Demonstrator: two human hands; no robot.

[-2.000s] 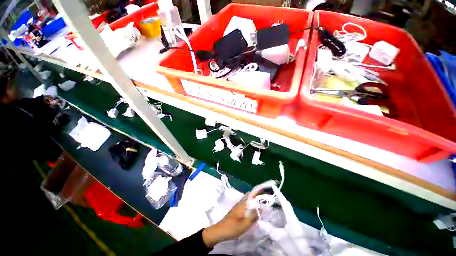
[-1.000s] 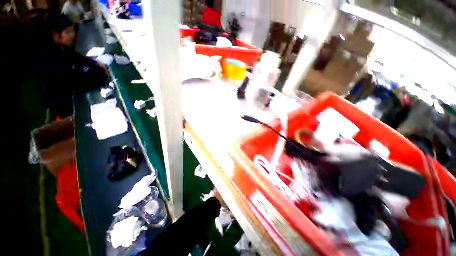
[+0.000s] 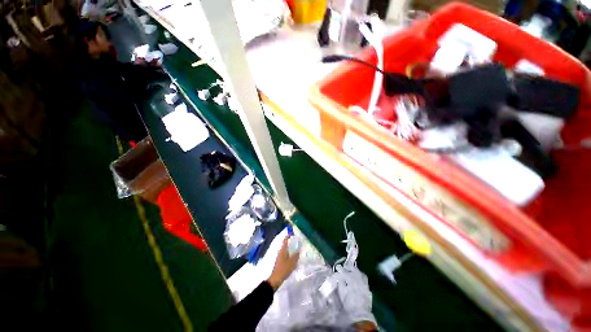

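Observation:
My left hand, bare with a black sleeve, reaches over the white sheet at bottom centre. Its fingertips are beside a small blue item near the post's foot; whether they grip anything is unclear. A heap of crinkled clear plastic bags lies just right of it. White adapters with bundled cords lie at the heap's right side, one cord end sticking up. A small skin-coloured part, possibly my right hand, is cut off by the bottom edge beside the bags; its grip is hidden.
A white post stands beyond my left hand. A red bin of black and white adapters sits on the shelf at right. The green belt carries small adapters. Bagged items and a black lump lie left. A person works further off.
My left arm was stretched over the belt past the post; the hand is now back by the sheet. The view has shifted, bringing the plastic bags back into sight.

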